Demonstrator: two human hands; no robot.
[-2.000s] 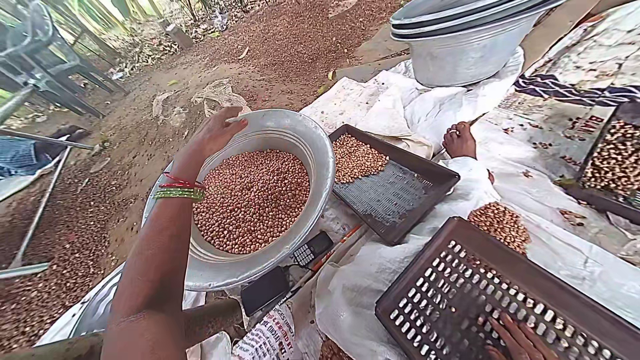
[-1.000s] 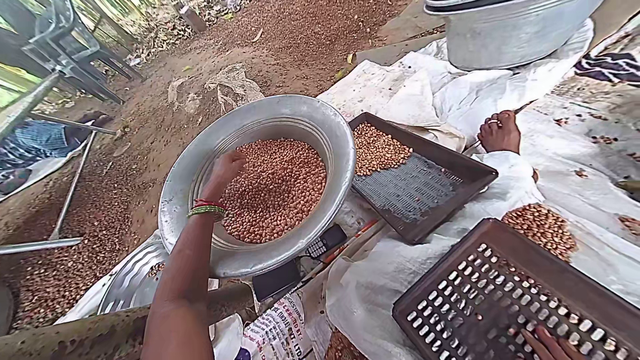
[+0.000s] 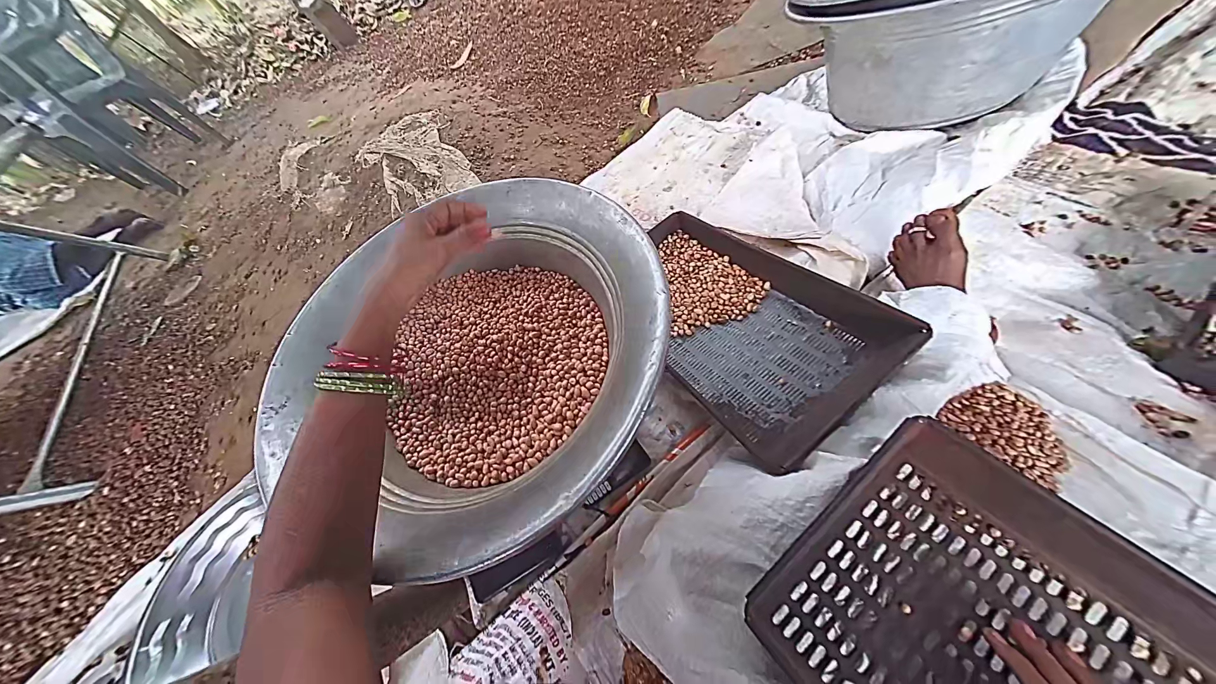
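Note:
My left hand (image 3: 439,245), with red and green bangles at the wrist, is over the upper left of a wide metal basin (image 3: 627,237). Its fingers are curled together; whether anything is between them cannot be told. Many small reddish-brown nuts or seeds (image 3: 503,370) fill the basin's bottom. At the lower right my right hand (image 3: 1035,655), partly cut off by the frame edge, has its fingers spread on a dark slotted plastic tray (image 3: 950,442). Between basin and tray lies a finer-meshed dark tray (image 3: 855,313), a heap of paler nuts (image 3: 708,285) at its left end.
A bare foot (image 3: 931,252) rests on white sheeting (image 3: 712,152). Large metal tubs (image 3: 926,66) stand at the top right. Another nut pile (image 3: 1005,432) lies above the slotted tray. A ridged metal pan (image 3: 204,579) sits lower left, a long-handled tool (image 3: 76,389) and plastic chairs (image 3: 71,76) farther left.
My left hand went from the basin's far rim down to the nuts, and is now raised above them toward the upper rim. My right hand stays at the slotted tray.

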